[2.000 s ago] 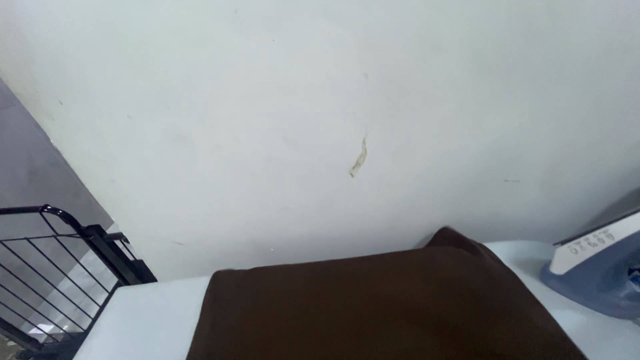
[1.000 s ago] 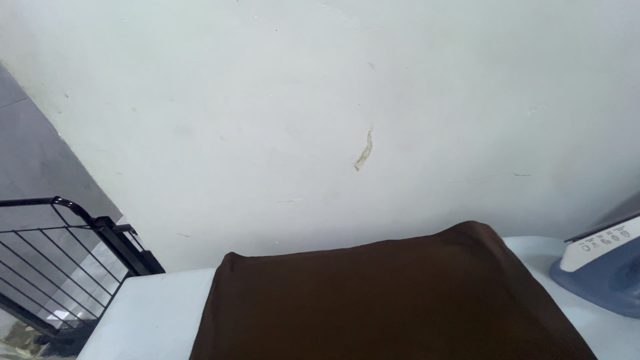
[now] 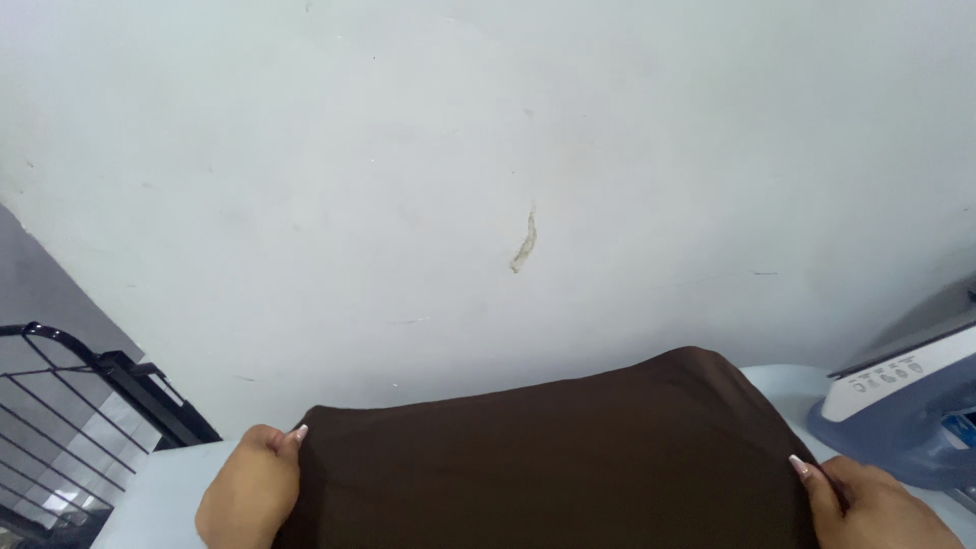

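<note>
A dark brown cloth [image 3: 534, 465] lies spread over a pale, padded-looking surface, probably an ironing board [image 3: 164, 480]. My left hand [image 3: 255, 484] pinches the cloth's left edge near its far corner, thumb on top. At the lower right, my right hand [image 3: 873, 499] grips the right edge between thumb and fingers. The cloth's far edge rises to a rounded hump toward the right. Its near part is cut off by the bottom of the view.
A blue and white steam iron or its base [image 3: 900, 427] rests at the right, close beyond my right hand. A light wall [image 3: 457, 191] stands right behind the board. At the left is a black metal wire rack or gate [image 3: 76, 412].
Both my hands have come into view and taken hold of the cloth's left and right edges. Between the earlier frames, the cloth's far right corner changed shape.
</note>
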